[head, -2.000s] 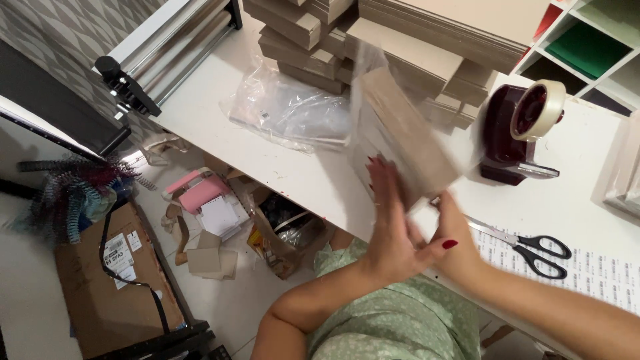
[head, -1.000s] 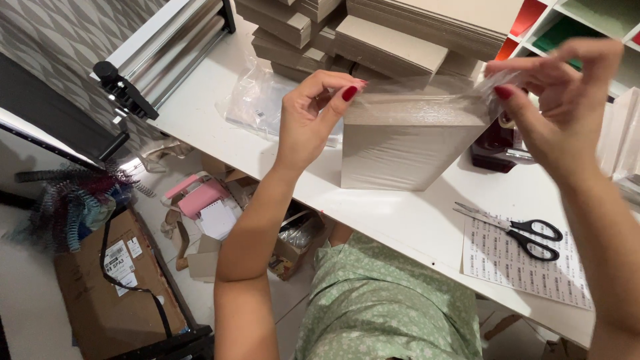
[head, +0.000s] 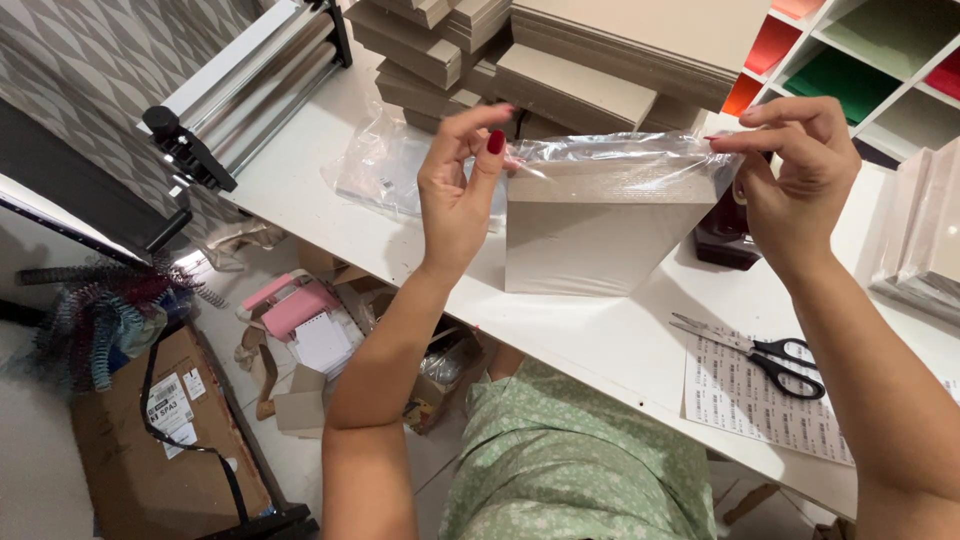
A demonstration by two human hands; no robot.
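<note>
A stack of greyish cardboard sheets (head: 585, 247) stands upright on the white table inside a clear plastic bag (head: 622, 148), whose mouth is at the top. My left hand (head: 469, 187) pinches the bag's left upper corner between thumb and fingers. The right upper corner is held by my right hand (head: 799, 176), its fingertips on the film. Behind my right hand, a dark red tape dispenser (head: 726, 232) is partly hidden. Black-handled scissors (head: 757, 356) lie on a printed sheet (head: 750, 412) at the right. More clear plastic bags (head: 382, 176) lie flat left of the stack.
Piles of cardboard (head: 577, 86) fill the table's back. A roller machine (head: 255, 97) stands at the left end. Wrapped stacks (head: 926, 225) sit at the right, below shelves of coloured paper (head: 840, 82). On the floor are a cardboard box (head: 127, 450) and a pink device (head: 300, 307).
Two seconds ago both hands were together at the tilted, bagged stack. It now stands upright with my hands apart at the bag's upper corners. My right hand has come down onto its corner since one second ago.
</note>
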